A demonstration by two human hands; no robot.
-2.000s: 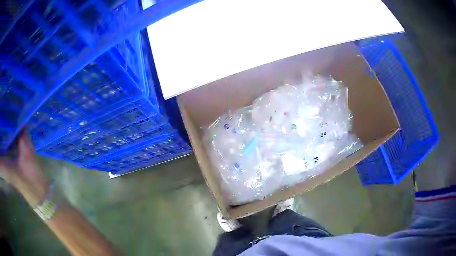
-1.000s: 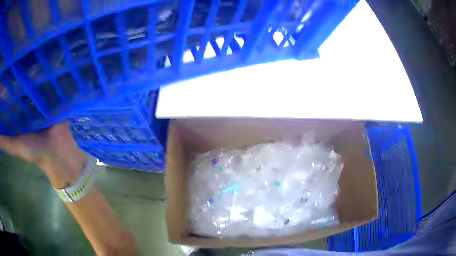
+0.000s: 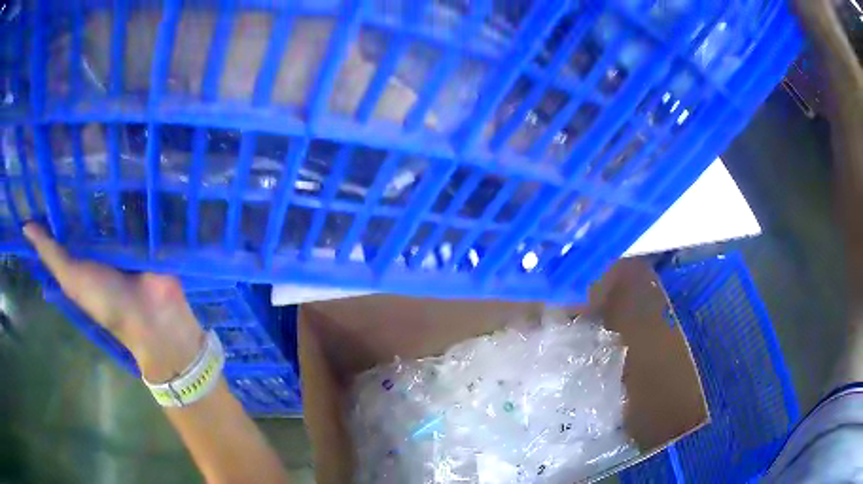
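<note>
A large blue plastic crate (image 3: 312,142) fills the upper part of the view, raised and tilted over the table and carton. Beige and dark bagged items show through its slats. My left hand (image 3: 123,302), with a pale watch on the wrist, is under the crate's lower left edge and supports it. My right forearm reaches up along the right edge of the view beside the crate; my right hand is cut off or only barely visible at the top right, so its grip cannot be seen.
An open brown carton (image 3: 326,397) of crumpled clear plastic bags (image 3: 501,406) stands below the crate, against the white table (image 3: 705,213). Another blue crate (image 3: 733,350) is on the floor to the right. Stacked blue crates (image 3: 251,350) stand behind my left wrist.
The held crate has moved from the upper left across to the right, now covering much of the white table. My left hand has moved right with it. My right forearm has come into view.
</note>
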